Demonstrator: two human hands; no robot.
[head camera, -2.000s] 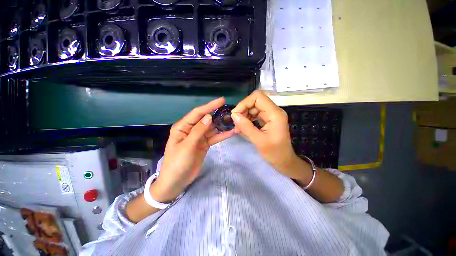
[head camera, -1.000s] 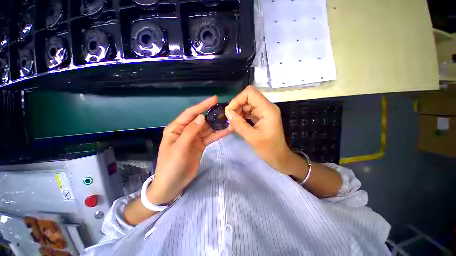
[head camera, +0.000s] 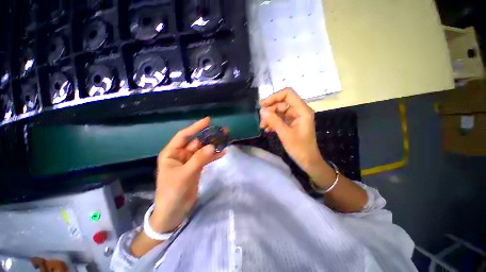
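My left hand (head camera: 180, 172) holds a glossy black round part (head camera: 213, 138) between thumb and fingers, above the striped smock. My right hand (head camera: 292, 126) is apart from the part, to its right, just below the white sheet (head camera: 298, 48). Its thumb and index fingertips are close together; whether something tiny is between them cannot be told. The sheet has rows of small dark dots and lies on the pale yellow board (head camera: 389, 48). The black moulded tray (head camera: 125, 66) with square pockets and ringed centres fills the upper left.
A green surface (head camera: 144, 139) shows below the tray. A grey control box (head camera: 80, 223) with green and red buttons is at lower left. Another dark tray (head camera: 338, 141) lies lower, beneath the board's edge. A brown carton (head camera: 462, 133) and yellow floor lines are at right.
My right hand has come off the round part and moved right. My left hand has moved a little left and down, still holding the part. The tray and sheet appear shifted in view.
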